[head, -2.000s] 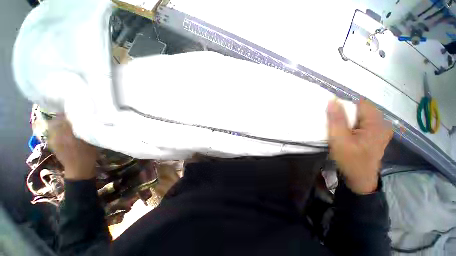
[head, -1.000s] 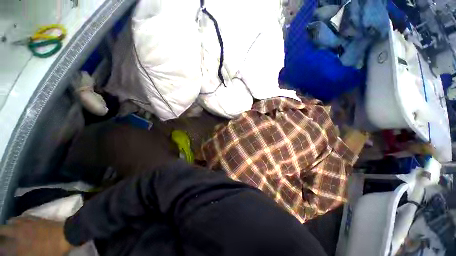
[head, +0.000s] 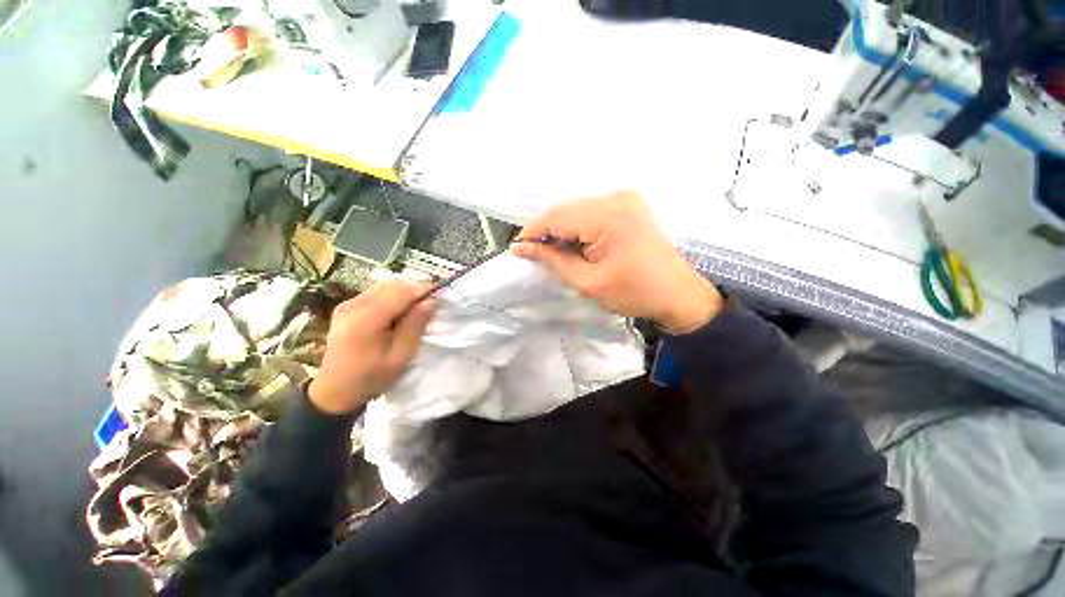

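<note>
A white padded lining piece (head: pixel 502 362) with thin dark seam lines hangs over my lap, in front of the table edge. My left hand (head: pixel 371 341) pinches its dark top edge at the left. My right hand (head: pixel 619 259) pinches the same dark edge further right, near the table's front edge. The edge is stretched in a slanting line between my two hands. The piece's lower part is bunched on my dark clothing.
The sewing machine (head: pixel 899 70) stands at the upper right of the white table (head: pixel 631 105). Green and yellow scissors (head: pixel 948 280) lie near its front edge. A phone (head: pixel 431 49) lies beside blue tape (head: pixel 481 61). Patterned cloth (head: pixel 210 350) is heaped left; white padded pieces (head: pixel 981 466) lie right.
The view has swung back from the plaid cloth and right-hand pile to the table. Both hands now hold a white piece by its dark edge, smaller-looking than the long one held two seconds ago.
</note>
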